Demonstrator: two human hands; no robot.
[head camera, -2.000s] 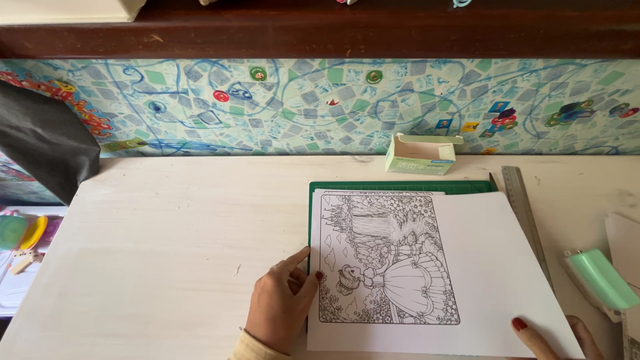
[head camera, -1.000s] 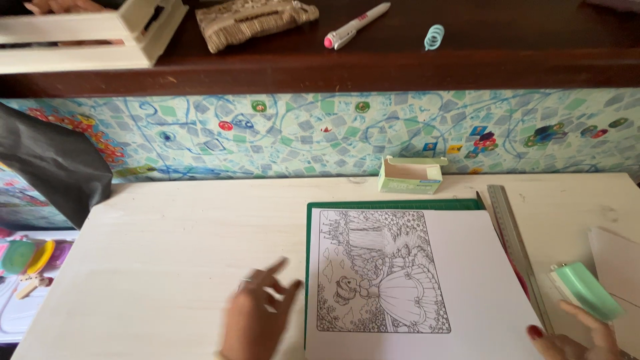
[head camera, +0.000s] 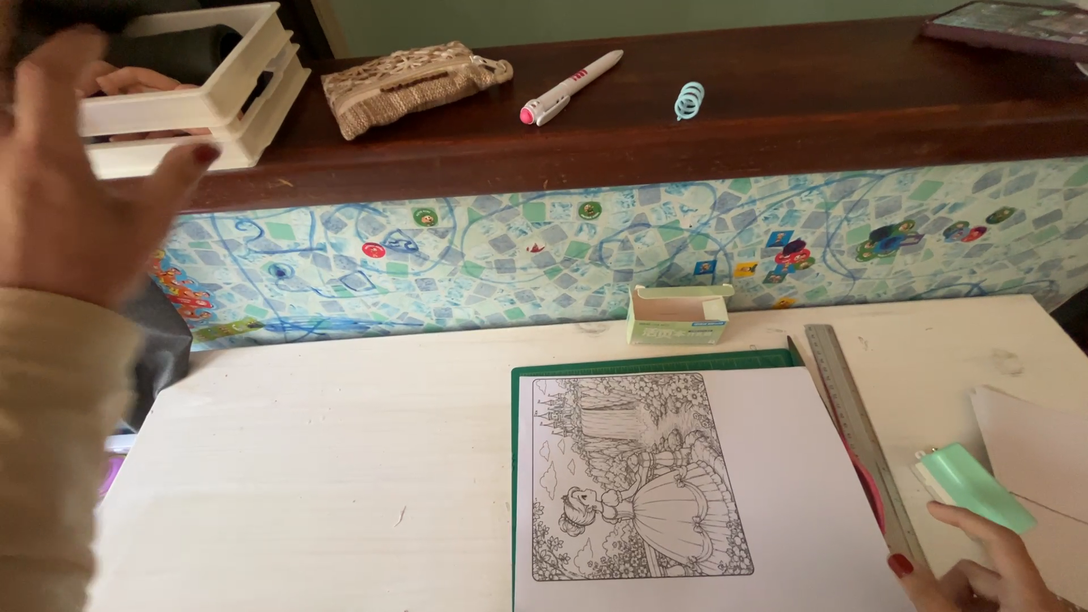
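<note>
My left hand (head camera: 85, 178) is raised at the upper left, blurred, fingers apart and holding nothing, in front of a white plastic crate (head camera: 195, 106). At the lower right, my right hand (head camera: 977, 565) has its fingers apart, its thumb at the edge of the paper sheet (head camera: 807, 510) and its index finger by a mint-green device (head camera: 977, 489), perhaps a hole punch. A line drawing of a figure in a gown beside a waterfall (head camera: 642, 480) is printed on the sheet, turned sideways. Beneath the sheet lies a green cutting mat (head camera: 516, 476), with a metal ruler (head camera: 850, 416) to its right.
A small open cardboard box (head camera: 677, 316) stands behind the mat. On the dark wooden shelf (head camera: 765, 140) lie a woven pouch (head camera: 408, 81), a white pen (head camera: 569, 89) and a light blue coil (head camera: 689, 100). More papers (head camera: 1033, 450) lie at the right. Fingers show inside the crate.
My left hand has left the sheet's left edge and risen to the upper left. My right hand has shifted from the sheet's lower part toward its right edge. The view has tilted up, showing more shelf.
</note>
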